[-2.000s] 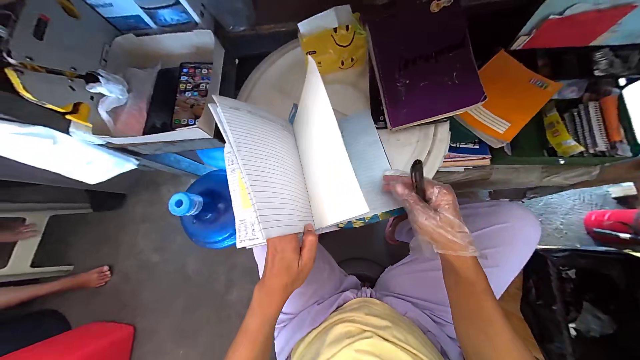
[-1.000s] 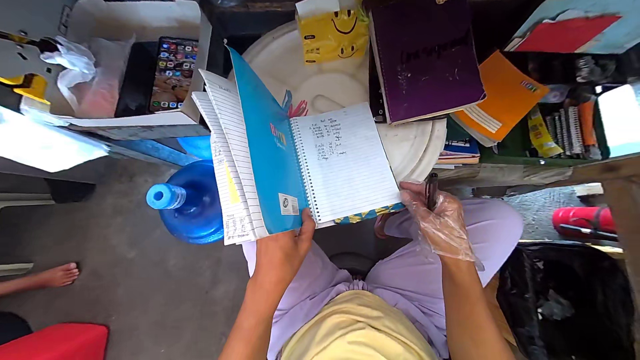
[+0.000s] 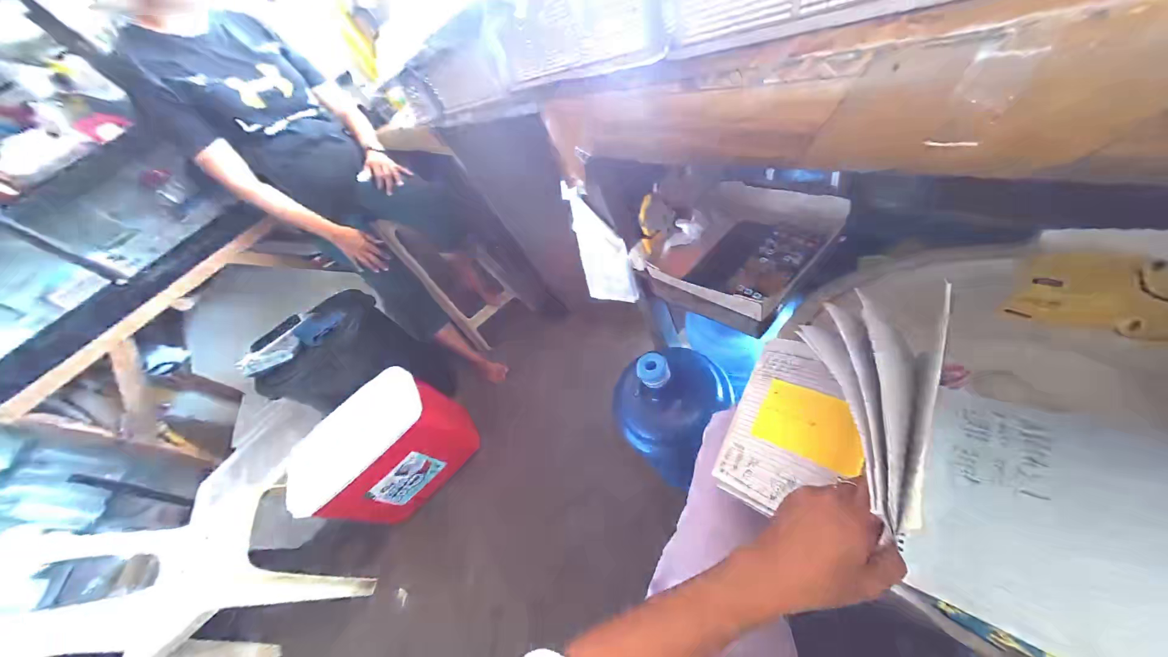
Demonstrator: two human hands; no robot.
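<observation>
My left hand point(image 3: 835, 547) grips the lower edge of an open spiral notebook point(image 3: 1049, 493) above my lap. Several of its leaves point(image 3: 899, 392) stand up and fan out above my fingers. On the left side, a yellow paper note point(image 3: 808, 427) lies against a page with writing. The right page bears handwriting, blurred here. Under the notebook's lower right edge shows a patterned blue and yellow edge. My right hand is outside the view.
A blue water jug point(image 3: 671, 411) stands on the floor left of my knee. A cardboard box point(image 3: 821, 214) holds a phone point(image 3: 776, 260). Farther left are a red cooler with a white lid point(image 3: 392, 456), a white plastic chair point(image 3: 219, 547) and a seated person point(image 3: 265, 119). A yellow smiley bag point(image 3: 1086, 292) lies at right.
The view has swung far to the left, bringing in the person and the whole cooler. The blue divider that was upright a second ago no longer shows; leaves stand fanned. My right hand has left the view.
</observation>
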